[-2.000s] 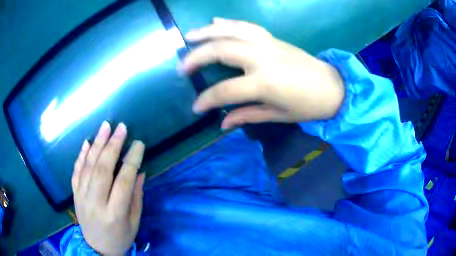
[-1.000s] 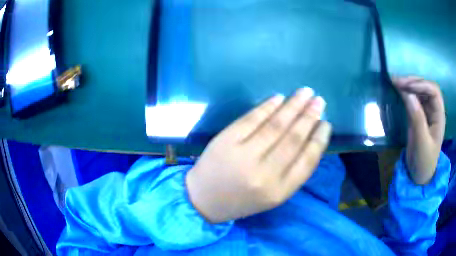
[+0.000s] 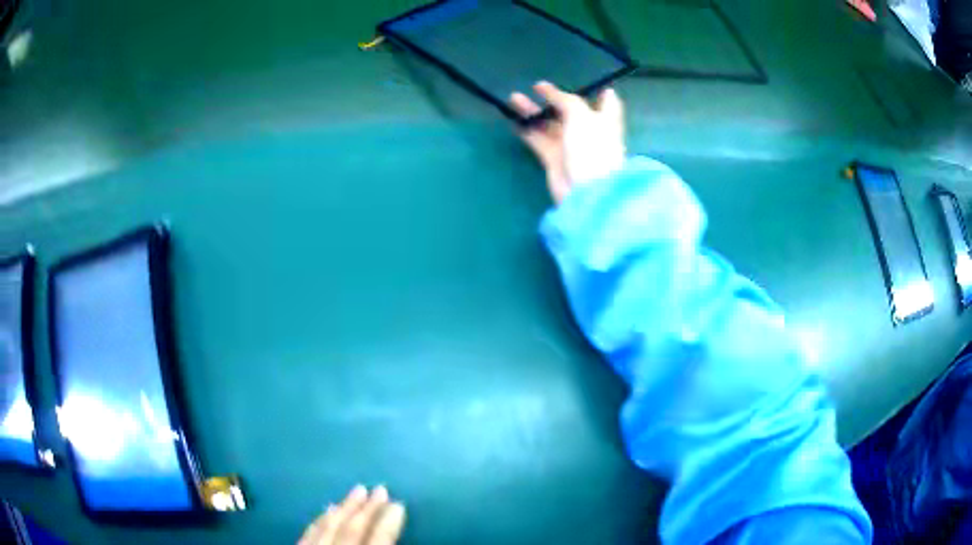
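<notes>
A touch panel point(image 3: 501, 53) with a black edge is at the far side of the green surface, with a gold flex tail point(image 3: 372, 44) at its left corner. My right hand point(image 3: 576, 133) is at the panel's near edge, fingers on top of that edge and the panel slightly tilted. The thumb's hold is partly hidden. A thin black frame point(image 3: 763, 78) lies flat just right of the panel, partly hidden by it. My left hand point(image 3: 357, 522) is cut off by the bottom edge; only its fingers show, with nothing seen in them.
Two waiting panels point(image 3: 112, 373) lie at the left, one with a gold tail near its lower right corner. Two more panels point(image 3: 893, 240) lie at the right. A dark blue sleeve point(image 3: 933, 452) of another person shows at the lower right.
The panel has gone from close in front of me to the far side, with my right hand reaching out to it. My left hand has come off the panel and drawn back to the bottom edge.
</notes>
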